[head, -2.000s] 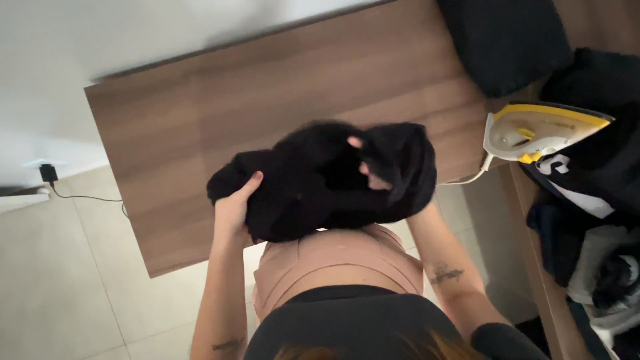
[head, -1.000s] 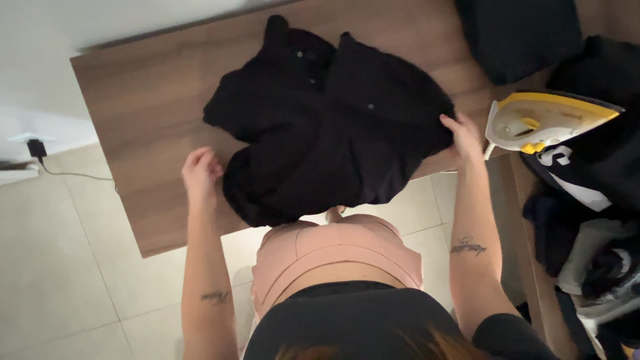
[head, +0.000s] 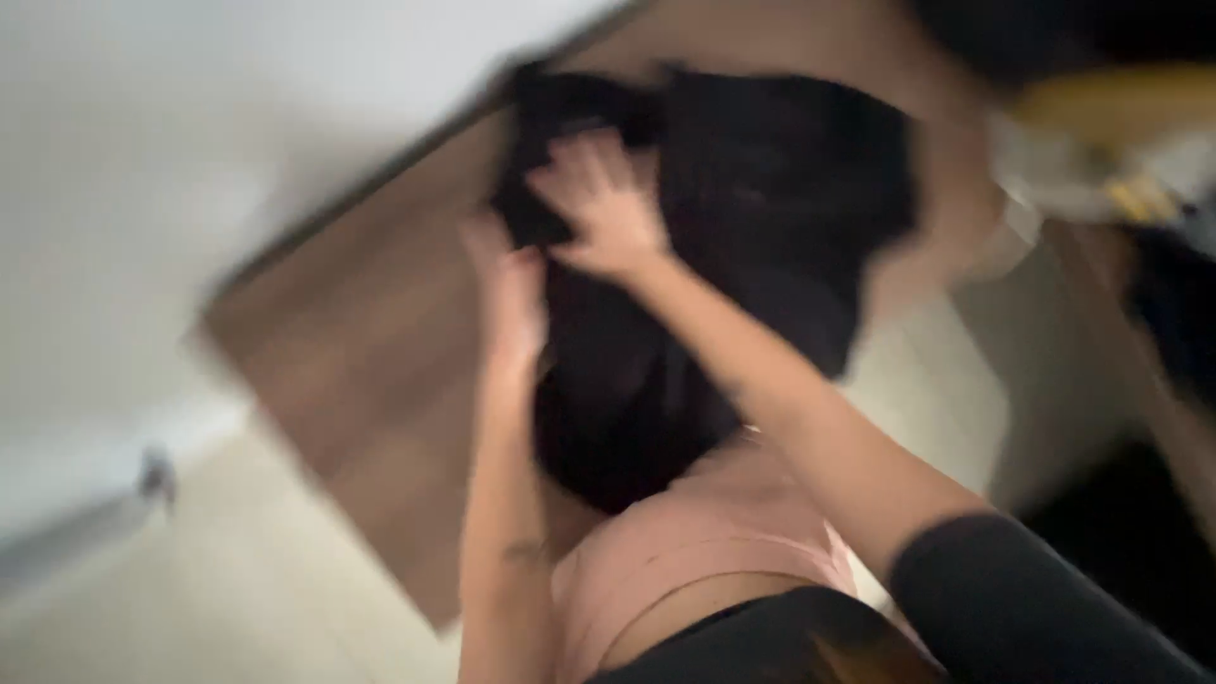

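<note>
A black garment (head: pixel 760 209) lies spread on the wooden table, its near part reaching the table edge by my body. My right hand (head: pixel 608 204) rests flat on the garment's upper left part, fingers spread. At the garment's left side is my left hand (head: pixel 508 290), blurred, with its fingers apart along the cloth's edge. Neither hand shows cloth gripped in it. The view is blurred, so the garment's folds and exact kind are hard to make out.
The wooden table (head: pixel 351 380) runs along a pale wall. A yellow and white clothes iron (head: pixel 1092 142) is at the right, with dark cloth (head: pixel 1045 33) above it. A plug (head: pixel 157 475) is low on the wall at left.
My right hand has left the garment's right edge and crossed to its left part. My left hand now is at the cloth's left edge. The view has turned.
</note>
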